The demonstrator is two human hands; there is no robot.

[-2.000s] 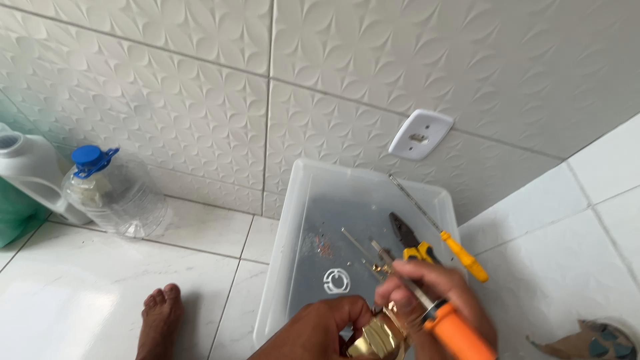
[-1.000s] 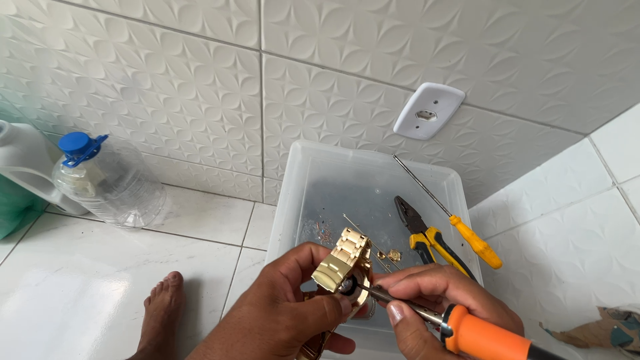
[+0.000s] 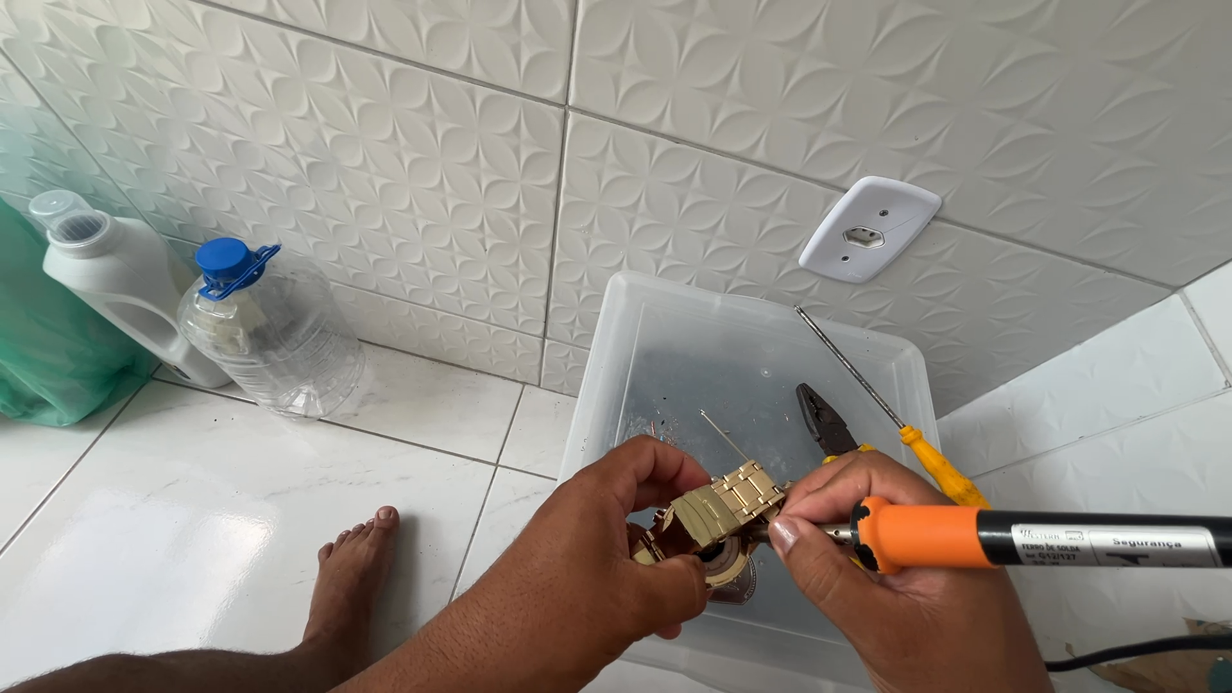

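My left hand (image 3: 626, 549) grips a gold-coloured metal wristwatch (image 3: 727, 505), its link bracelet and clasp facing up, over a translucent plastic box lid (image 3: 664, 318). My right hand (image 3: 885, 577) holds a soldering iron with an orange and black handle (image 3: 924, 534) by its metal shaft. The iron's tip is hidden behind the bracelet and fingers, close to the watch case. Beyond my right hand lie pliers with yellow handles (image 3: 826, 423) and a yellow-handled screwdriver (image 3: 932, 460). A thin metal pin (image 3: 724, 435) lies on the lid just past the bracelet.
A white socket plate (image 3: 870, 231) is on the tiled wall behind the lid. At left stand a clear plastic jug with a blue cap (image 3: 279, 337), a white bottle (image 3: 135, 279) and a green bag (image 3: 58, 327). A bare foot (image 3: 351, 577) rests on the floor; a black cable (image 3: 1145, 650) runs at lower right.
Two seconds ago the watch was low between my hands, with the iron's shaft away from it. Since then both hands have brought watch and iron together, and the bracelet has turned into view.
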